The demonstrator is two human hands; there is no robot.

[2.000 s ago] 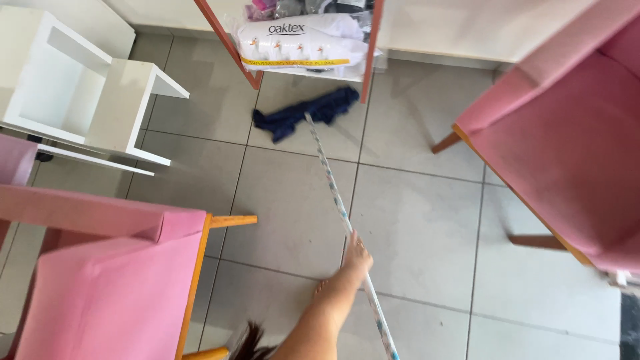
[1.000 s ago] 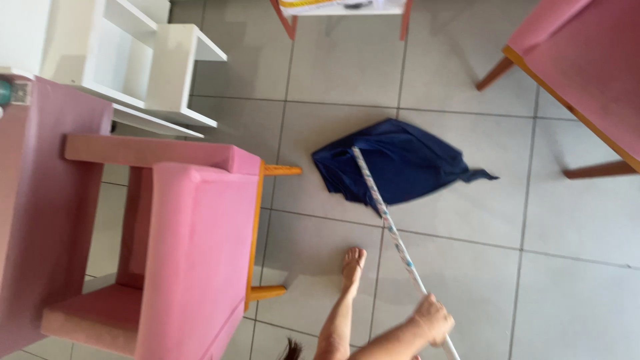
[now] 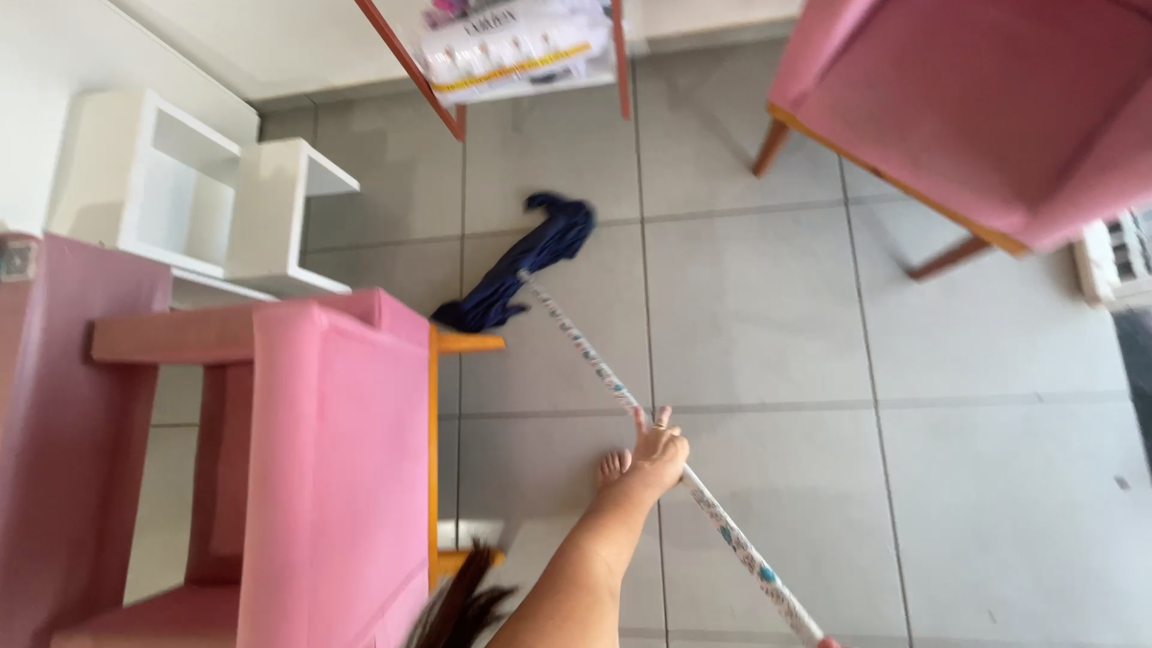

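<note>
A white patterned pole [image 3: 585, 346] slants across the view, its far end on a bunched dark blue cloth [image 3: 531, 256] on the tiled floor. My left hand [image 3: 661, 445] is around the pole's middle in a loose grip, with two fingers stretched along it. Of my right hand [image 3: 829, 643] only a fingertip shows, against the pole at the bottom edge; the rest is out of frame. The cloth's near end lies beside the front leg of the left pink chair [image 3: 342, 468]. The cloth is slightly blurred, and whatever is beneath it is hidden.
Another pink chair [image 3: 954, 108] stands at upper right. White cube shelves [image 3: 270, 207] are at upper left. A red-framed rack [image 3: 623, 63] holds white packages at the top. My bare foot [image 3: 615, 466] is beside my left hand in view. A white slatted object [image 3: 1116, 261] lies at the right edge.
The cloth, spread wide in mid-floor a second ago, is now bunched and further left, against the left chair's leg. Two seconds ago it was by the rack. The pole has swung with it.
</note>
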